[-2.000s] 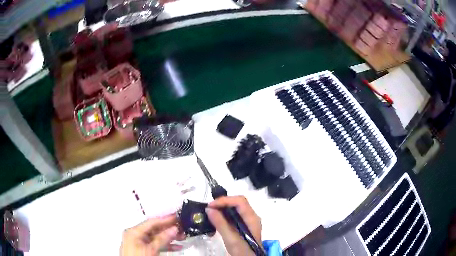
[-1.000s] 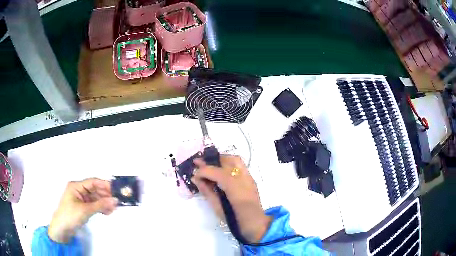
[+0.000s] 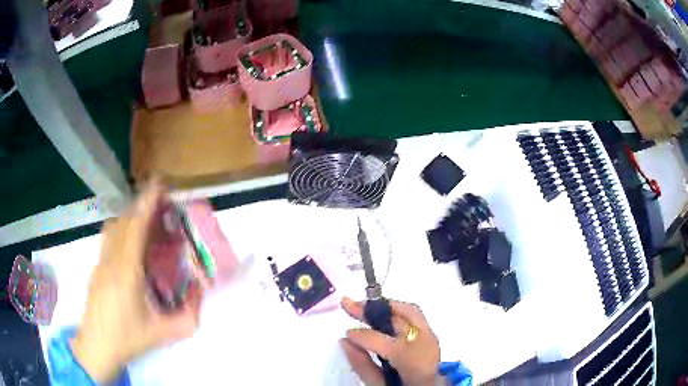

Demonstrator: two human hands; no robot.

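My left hand [image 3: 136, 294] is raised at the left, blurred, and grips a pink housing [image 3: 213, 237] tilted on its side, with a green edge at its rim. My right hand [image 3: 400, 343] holds a soldering iron [image 3: 379, 313] by its black handle; the metal tip points up and away over the white bench. A small black fan [image 3: 304, 284] with a gold hub lies flat between my hands, with pink under its edge. A small dark pin [image 3: 272, 265] stands just left of the fan. A thin pale strand curves beside the iron.
A fume extractor fan [image 3: 343, 173] stands behind the iron. Loose black fans [image 3: 475, 249] lie to the right, before a fan tray [image 3: 588, 219]. Pink housings [image 3: 275, 83] stand on brown cardboard [image 3: 196, 147] over the green belt. Another pink housing [image 3: 33, 289] is at the far left.
My left hand no longer holds a fan and now grips a pink housing; one housing is gone from the cardboard. My right hand has moved off the flat fan toward the right, still with the iron.
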